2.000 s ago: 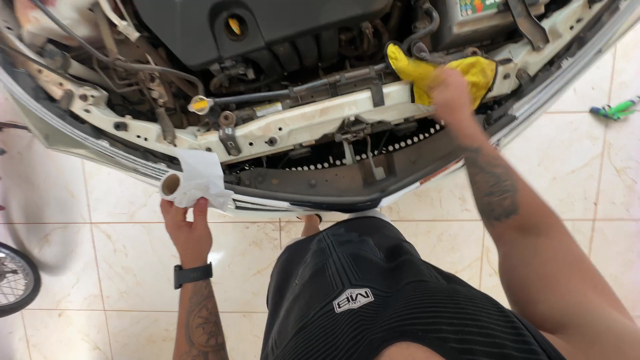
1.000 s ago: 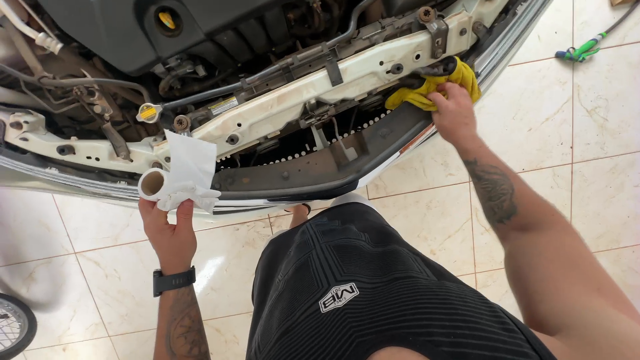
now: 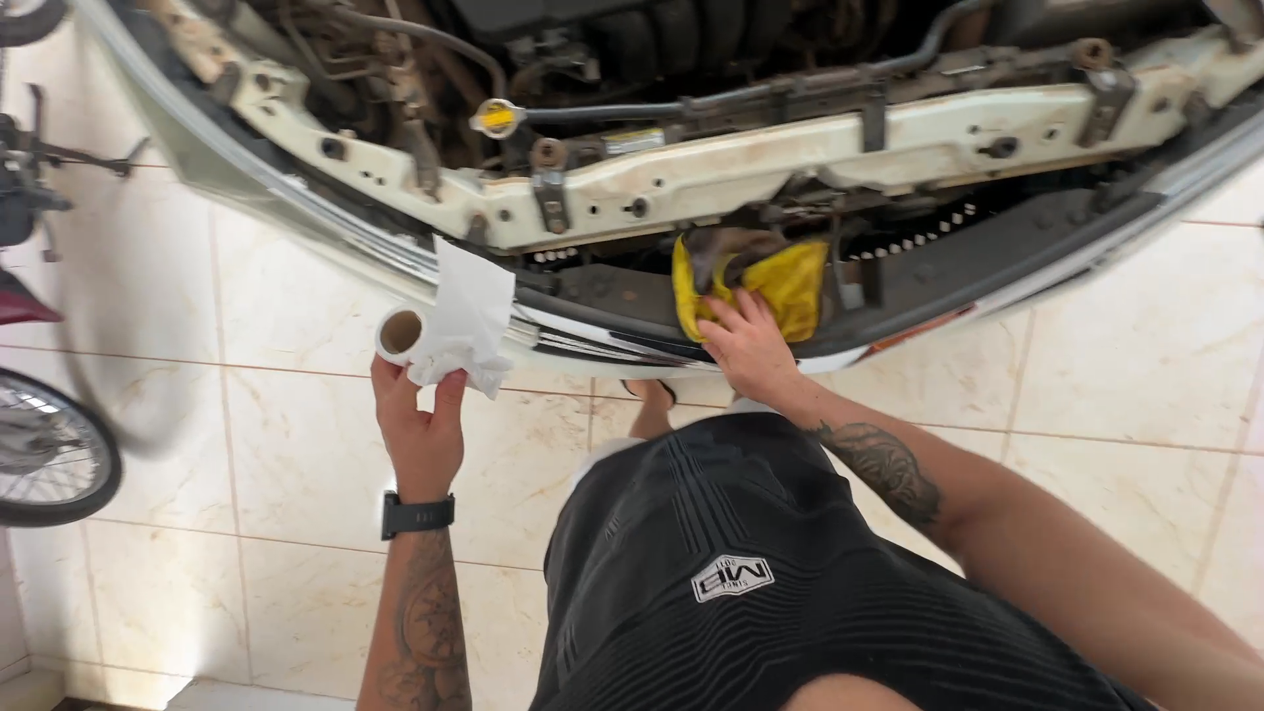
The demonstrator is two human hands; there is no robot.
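Observation:
In the head view my left hand (image 3: 420, 425) holds a nearly used-up roll of white paper (image 3: 400, 333) and a crumpled sheet of it (image 3: 474, 311), just in front of the car's front edge. My right hand (image 3: 752, 346) has its fingers on a yellow cloth (image 3: 798, 286) with dark stains. The cloth lies bunched on the black plastic trim (image 3: 612, 294) behind the bumper's edge. Behind the cloth runs the cream-painted radiator support (image 3: 731, 153) of the open engine bay. My right fingertips are partly sunk in the cloth.
A radiator cap (image 3: 498, 118) with a yellow mark, a hose and metal brackets stand up along the support. The curved bumper edge (image 3: 1066, 286) spans the view. A motorcycle wheel (image 3: 49, 449) is at the left on the tiled floor (image 3: 326, 444).
My right hand has moved left along the front trim with the yellow cloth, from the right part of the car's front to near its middle. My left hand still holds the paper roll.

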